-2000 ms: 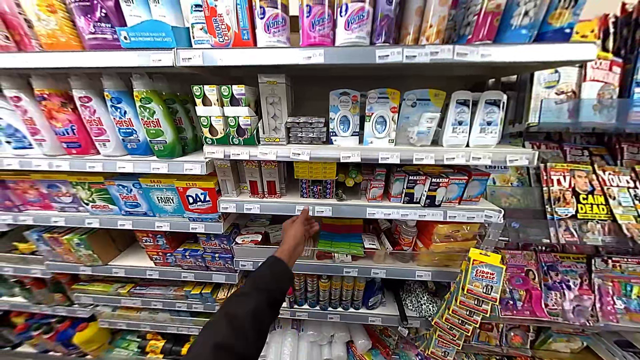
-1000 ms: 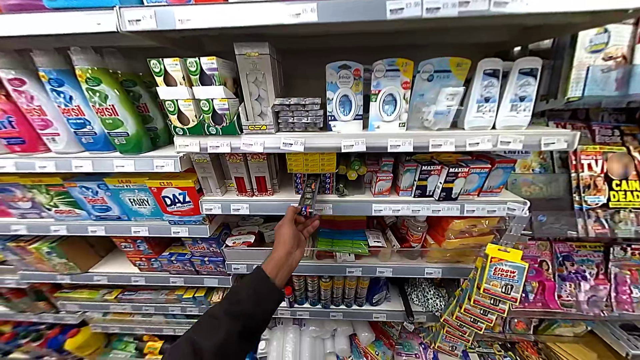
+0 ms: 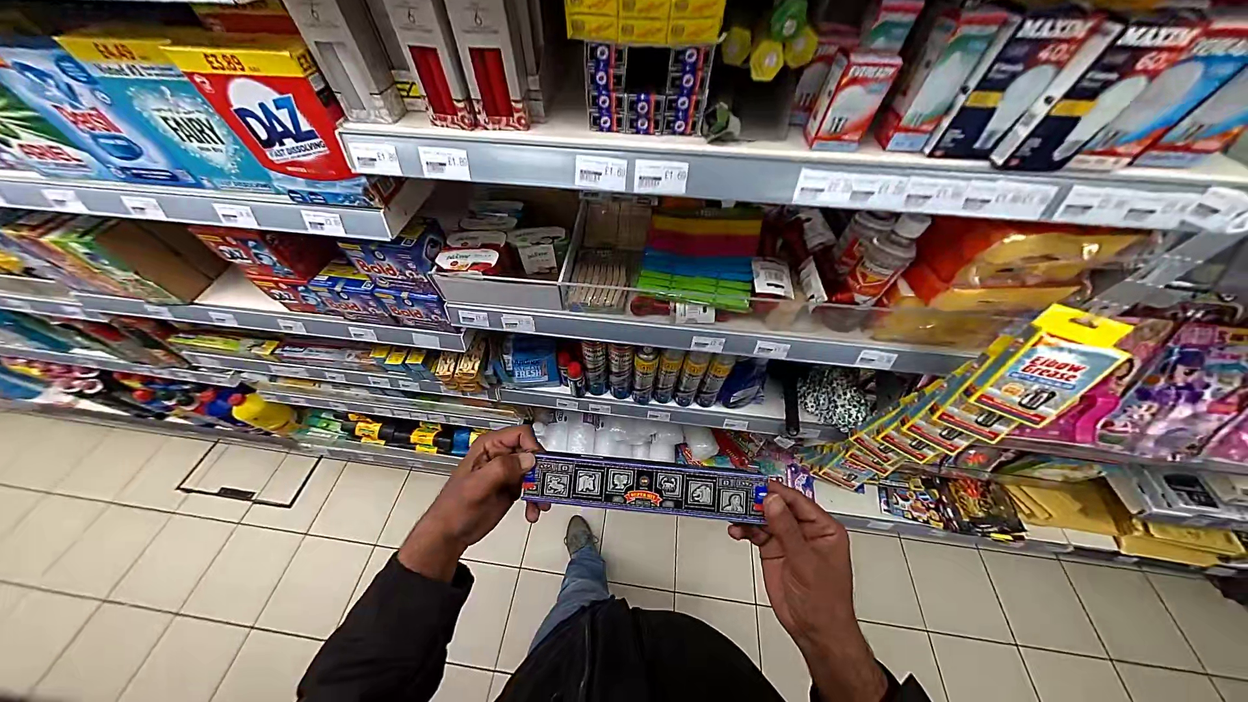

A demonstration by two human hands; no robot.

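Observation:
A long, narrow incense box (image 3: pixel 643 489), dark blue with small white pictures and an orange banner, is held level in front of my body. My left hand (image 3: pixel 480 497) grips its left end between thumb and fingers. At the right end, my right hand (image 3: pixel 795 551) pinches the box with the thumb on its front. Above, a stack of similar small box ends (image 3: pixel 643 115) stands on the shelf under several yellow boxes (image 3: pixel 643 21). Both arms wear dark sleeves.
Shelving with a price-tagged edge (image 3: pixel 721 180) spans the view. A Daz box (image 3: pixel 268 122) stands upper left, light bulb boxes (image 3: pixel 1033 83) upper right. Elbow Grease packs (image 3: pixel 1048 375) hang out at the right. Spray cans (image 3: pixel 668 375) stand low down. Tiled floor (image 3: pixel 390 604) lies beneath.
The box has come away from the shelf and down in front of me. My left hand, out of view before, now holds one end. The view has tilted down.

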